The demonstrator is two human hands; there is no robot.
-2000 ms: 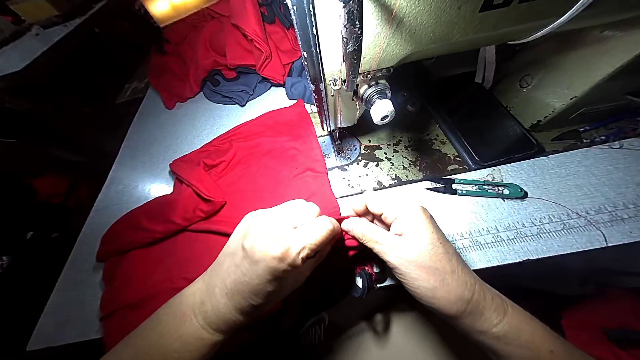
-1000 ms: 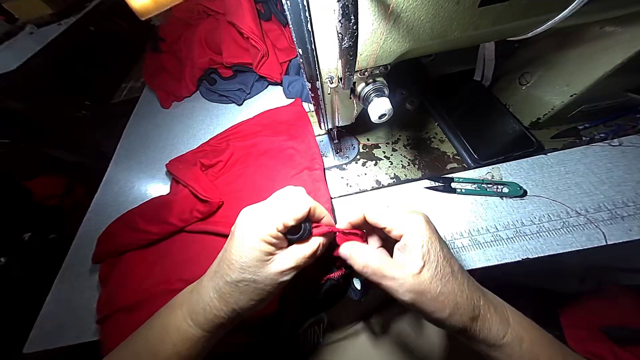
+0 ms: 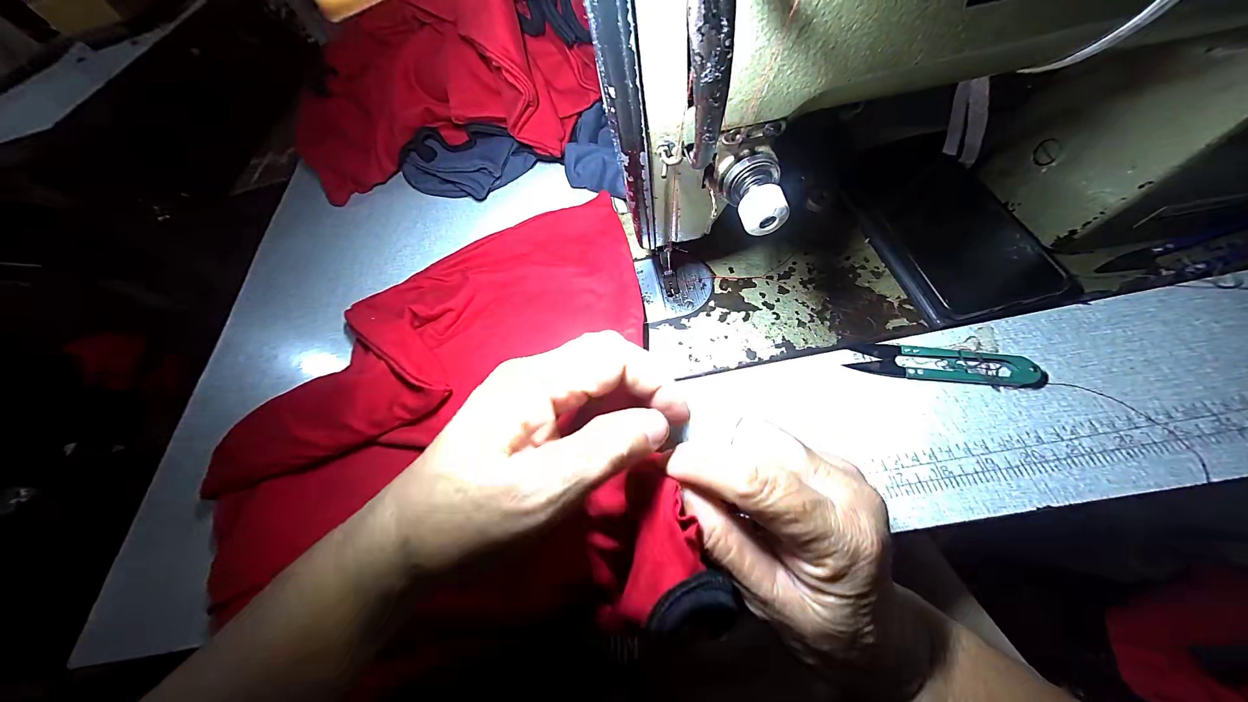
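Note:
A red fabric garment (image 3: 526, 283) lies on the metal table and hangs over its front edge, beside the needle and presser foot (image 3: 669, 268) of a sewing machine. My right hand (image 3: 799, 526) pinches a gathered edge of the red cloth between thumb and fingers; a black-trimmed part (image 3: 694, 603) hangs just below it. My left hand (image 3: 546, 439) is just left of those fingertips, its thumb and forefinger brought together above the cloth. Whether anything thin is between them cannot be told. Green-handled thread snips (image 3: 965, 367) lie to the right of both hands.
More red and dark grey cloth (image 3: 439, 88) is heaped behind the garment. The green machine head (image 3: 838, 58) stands at the back right, with a dark flat phone-like object (image 3: 975, 244) under its arm. A ruler scale (image 3: 1024, 458) marks the table's front right.
My left hand has let go of the dark-trimmed red cloth and lifted slightly off it. The black-trimmed part now hangs below my right hand. The garment and snips lie as before.

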